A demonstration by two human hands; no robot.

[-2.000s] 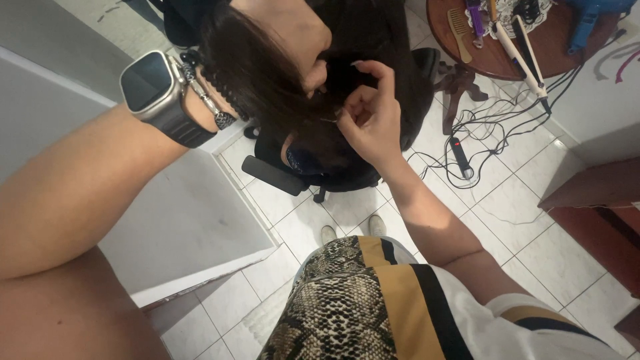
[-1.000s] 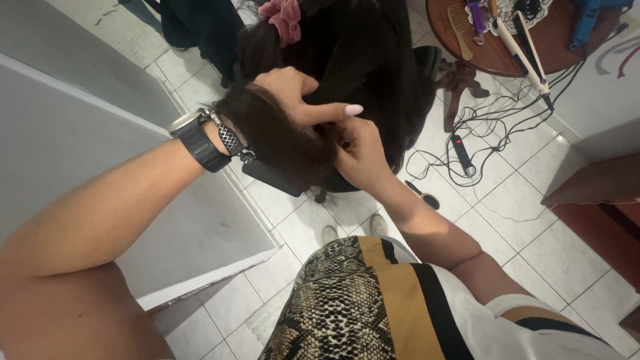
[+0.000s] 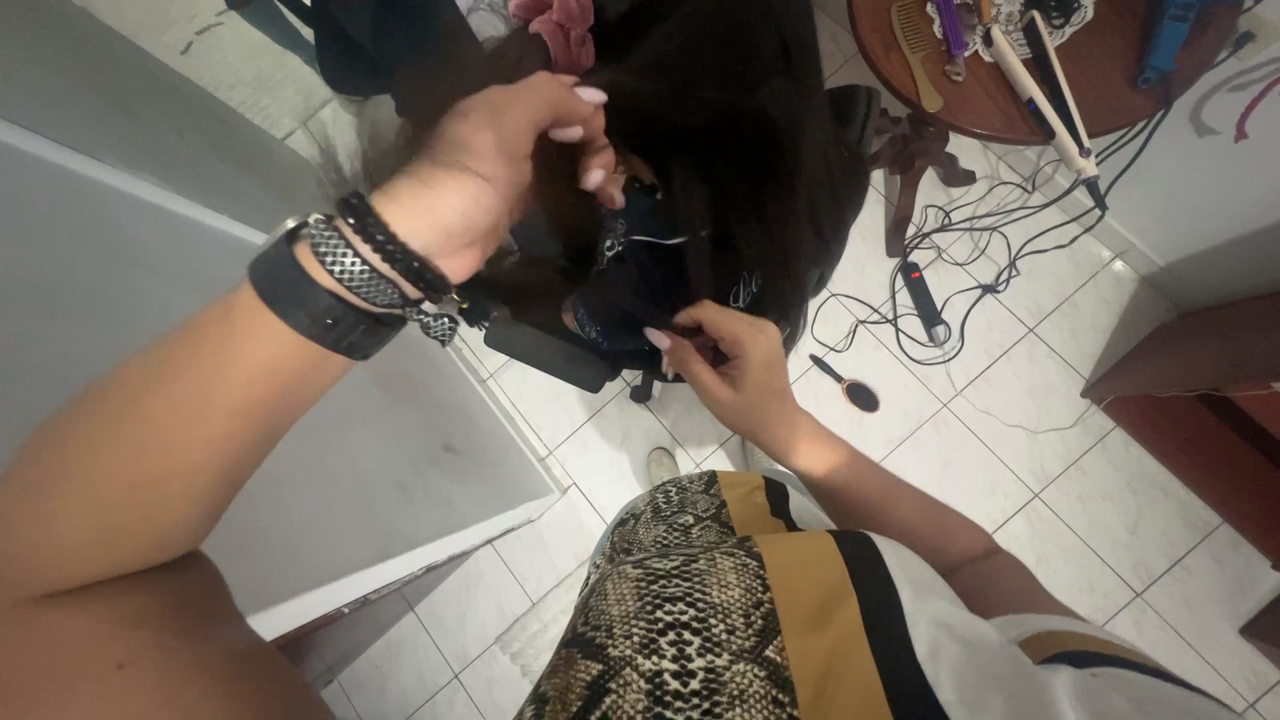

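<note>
Long dark hair [image 3: 720, 130] of a seated person hangs over dark clothing, with a pink scrunchie [image 3: 560, 30] at the top. My left hand [image 3: 500, 160], with a black watch band and bracelets at its wrist, is raised beside the hair with its fingers curled; whether it grips any hair cannot be told. Lower down and to the right, my right hand [image 3: 735, 365] has thumb and forefinger pinched together at what looks like a thin dark strand. The dark clothing below the hair bears light lettering.
A round wooden table [image 3: 870, 40] at the upper right holds a comb [image 3: 915, 50], a flat iron [image 3: 1045, 110] and a blue tool [image 3: 1165, 45]. Tangled cords, a power strip [image 3: 922, 300] and a hairbrush [image 3: 858, 393] lie on the tiled floor. A grey partition [image 3: 300, 400] stands at left.
My hands, close together at a hair section one second ago, are now apart: the left is higher, the right lower. The person's face, visible two seconds ago, is now hidden by hair.
</note>
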